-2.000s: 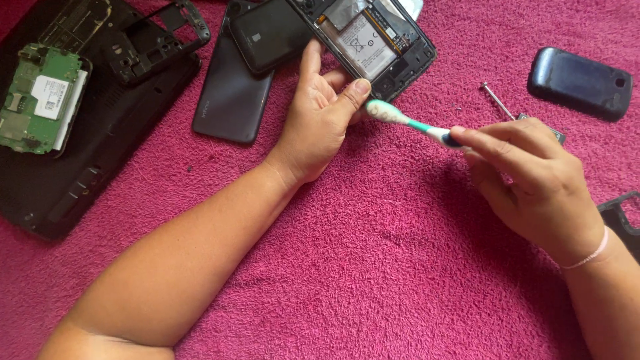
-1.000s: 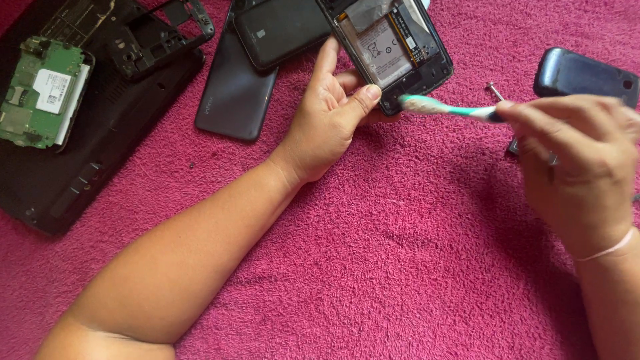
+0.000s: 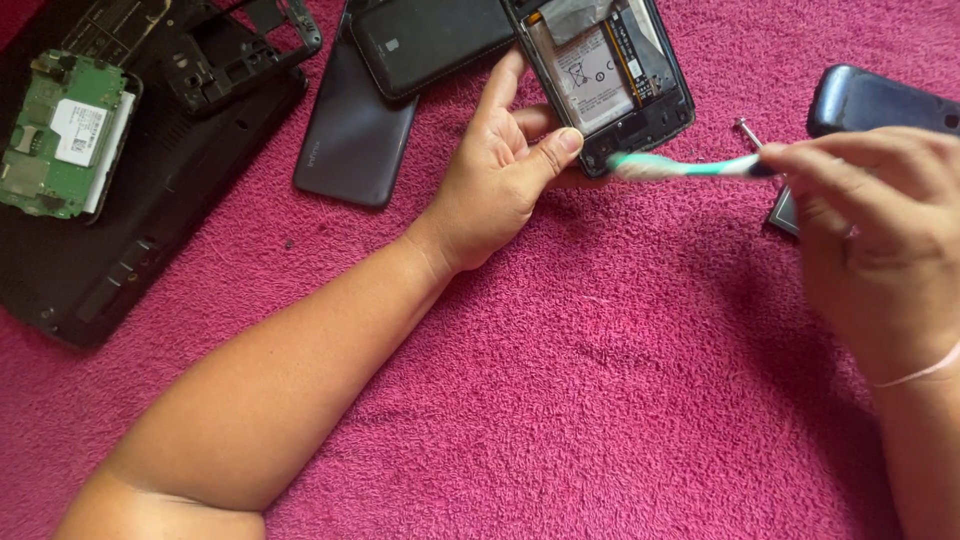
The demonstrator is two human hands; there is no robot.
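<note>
My left hand (image 3: 502,165) grips an opened smartphone (image 3: 600,82) by its lower left corner, thumb on the frame. The phone is tilted, and its battery, flex cable and inner parts show. Between the fingertips of my right hand (image 3: 877,217) is the handle of a teal and white toothbrush (image 3: 690,166). Its bristle head, slightly blurred, lies at the phone's bottom edge near my left thumb; whether it touches the phone I cannot tell.
At the left, a green circuit board (image 3: 45,169) and a black phone frame (image 3: 225,64) lie on a black laptop base (image 3: 180,180). A dark smartphone (image 3: 352,150) lies partly beneath a black case (image 3: 435,45). A dark blue cover (image 3: 885,97), a small screwdriver (image 3: 748,131) and a battery-like piece (image 3: 784,214) rest on the pink towel (image 3: 600,375).
From two seconds ago, the held phone has moved to the right. My right hand has moved right and slightly up with the toothbrush, whose head stays near the phone's lower edge.
</note>
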